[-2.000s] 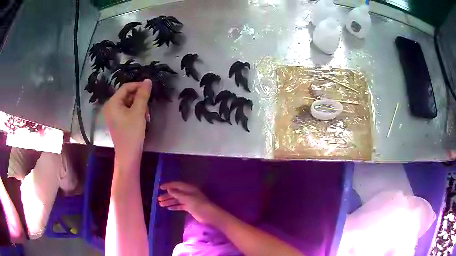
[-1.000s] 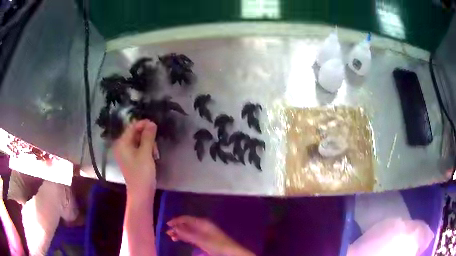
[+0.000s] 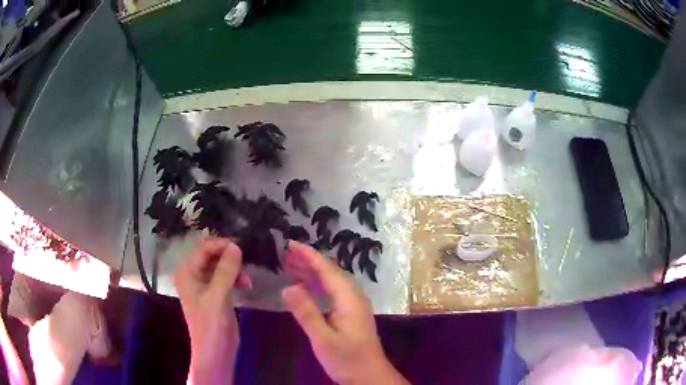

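Observation:
Dark clumps of black moulded parts [image 3: 218,207] lie at the bench's left. Loose curved black parts [image 3: 365,207] lie right of them, several close together. My left hand [image 3: 210,274] is over the front edge below the clumps, blurred, with fingers curled; whether it pinches anything is hidden. My right hand [image 3: 327,304] is just right of it, palm turned towards it. Its thumb and fingers are apart and no part shows between them; its fingertips are by the dark parts at the front. The two hands are close but not touching.
A film-wrapped tan board [image 3: 474,289] carries a small white oval cup [image 3: 477,247]. White bottles [image 3: 477,153] stand behind it. A black phone [image 3: 599,188] and a pale stick [image 3: 566,250] lie right. A black cable [image 3: 136,180] runs down the left side. Crates are below the bench.
My right hand has come up from below the bench to beside my left hand. My left hand has drawn back from the clumps towards the front edge. The view has tilted up, showing more green panel.

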